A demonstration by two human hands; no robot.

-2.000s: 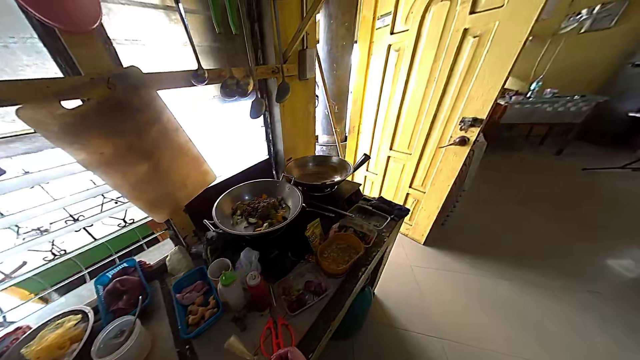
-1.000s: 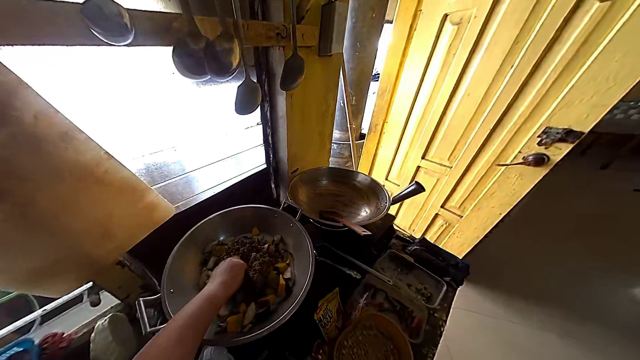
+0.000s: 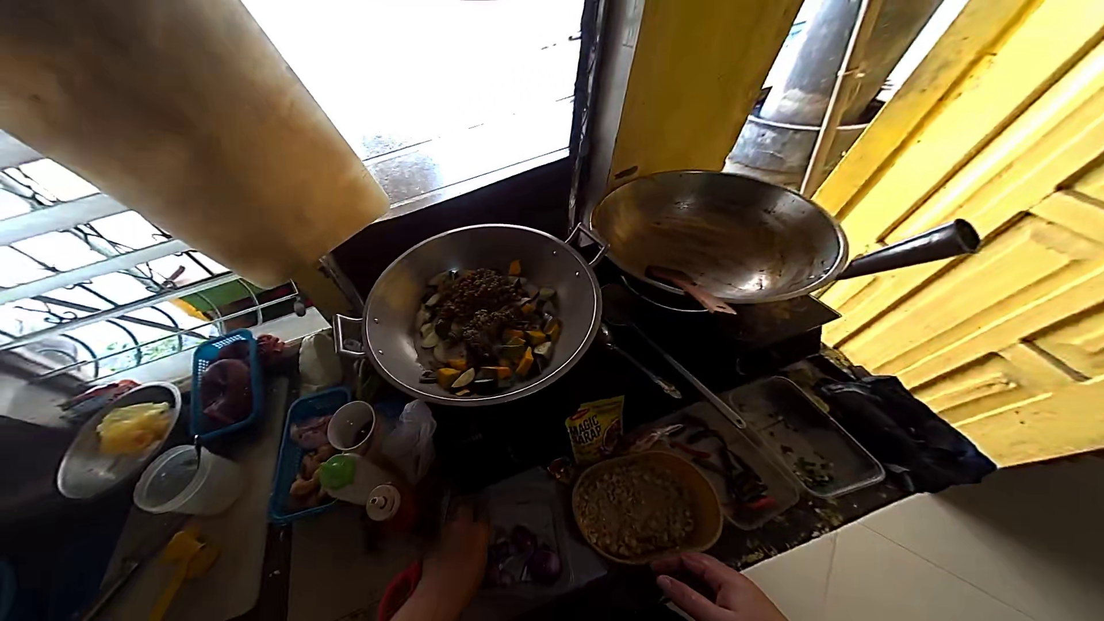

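Note:
My left hand [image 3: 455,552] is low at the centre, beside a clear container of red onions [image 3: 524,556]; its fingers are in shadow, so its hold cannot be told. Near the lower rim of an orange bowl [image 3: 647,507] of chopped pieces is my right hand [image 3: 711,585], fingers bent, with nothing plainly held. Above them, a two-handled metal wok [image 3: 483,315] holds squash chunks, sliced vegetables and a dark, crumbly heap. A second wok [image 3: 720,237] with a black handle stands at its right, a wooden-handled utensil [image 3: 690,289] inside. A yellow seasoning packet [image 3: 595,429] lies between wok and bowl.
Blue baskets [image 3: 226,384] of meat, a white tub [image 3: 188,479], a metal bowl [image 3: 119,440] and squeeze bottles [image 3: 384,502] crowd the left. Clear trays [image 3: 806,435] and a black plastic bag [image 3: 906,429] lie at the right. A large board [image 3: 185,129] hangs at upper left.
The hand and forearm over the wok a second ago are no longer there. Both hands now show low by the onions and orange bowl. The view has tipped downward.

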